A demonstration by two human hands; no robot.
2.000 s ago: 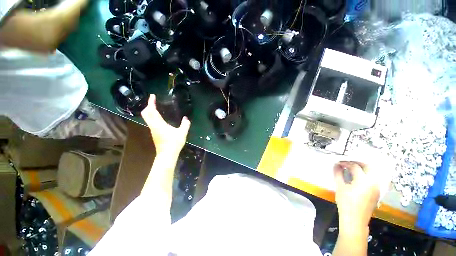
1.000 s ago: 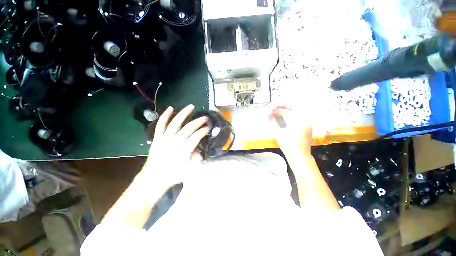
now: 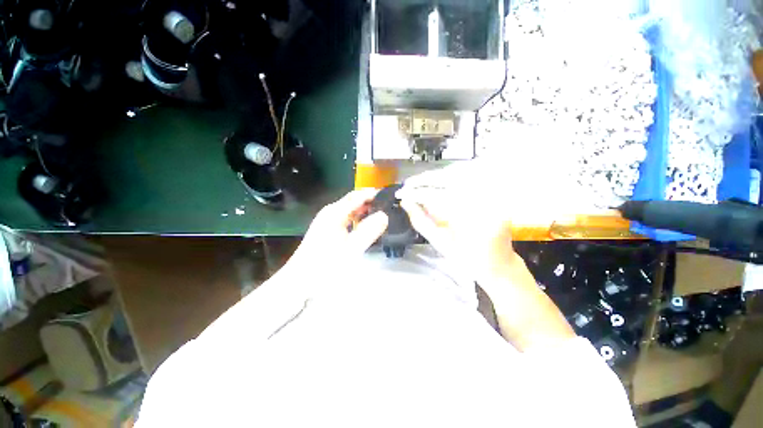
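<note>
A black housing [image 3: 395, 219] is held at the bench's front edge, below the screw feeder, tilted and partly hidden by my fingers. My left hand [image 3: 347, 226] grips its left side. My right hand [image 3: 448, 219] is at its upper right side, fingers against it; overexposure hides whether a small part is between them. The grey-white screw feeder [image 3: 439, 84] stands just beyond, its brassy pickup [image 3: 428, 125] facing me. One housing with a pale stub and thin yellow wires [image 3: 272, 163] lies on the green surface to the left.
More dark housings [image 3: 180, 58] lie at the upper left. A pile of small white parts [image 3: 577, 100] and a blue bin [image 3: 661, 109] are right. A dark electric screwdriver [image 3: 694, 219] hangs at the right. Cartons [image 3: 79, 347] and black pieces are below the bench.
The view has turned right to the feeder. My left hand has taken a housing from the green surface to the front edge. My right hand has come in to meet it.
</note>
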